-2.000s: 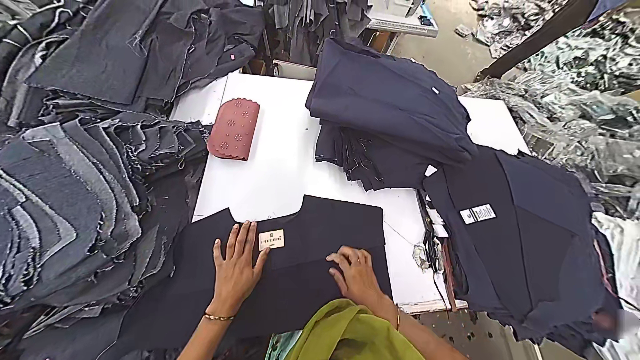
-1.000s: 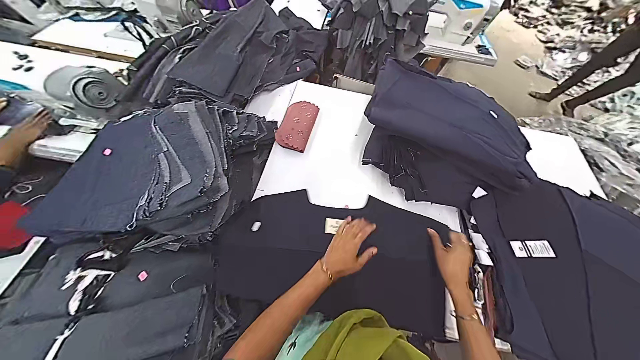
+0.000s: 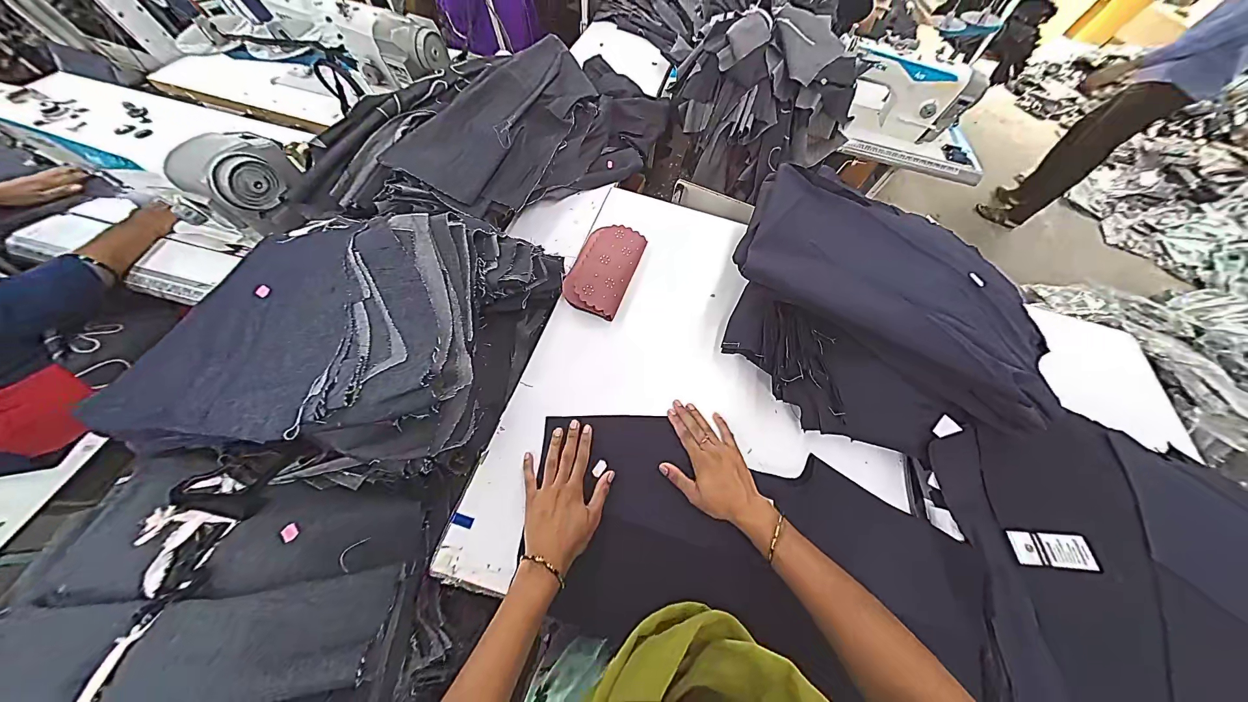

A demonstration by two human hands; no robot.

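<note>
A dark navy cut garment panel (image 3: 682,526) lies on the white table (image 3: 673,322), its left corner bearing a small white sticker (image 3: 599,469). My left hand (image 3: 563,497) rests flat on that corner, fingers apart. My right hand (image 3: 712,468) lies flat near the panel's upper edge, fingers spread, wearing a ring. Neither hand grips anything. Beyond them sits a dusty-red scalloped case (image 3: 604,271). Folded navy fabric (image 3: 887,283) is heaped at the back right, and navy pieces with a white printed label (image 3: 1053,550) lie at the right.
Stacked grey-blue denim pieces (image 3: 292,331) border the table's left side, with more fabric (image 3: 526,127) behind. Sewing machines (image 3: 234,175) stand at the far left and back right (image 3: 912,97). A co-worker's arm (image 3: 127,244) is at left; a person's leg (image 3: 1092,146) shows at right.
The panel has shifted right, and its neckline label is no longer seen. My left hand has moved to its left corner; my right hand has come nearer the left one. The view has swung left.
</note>
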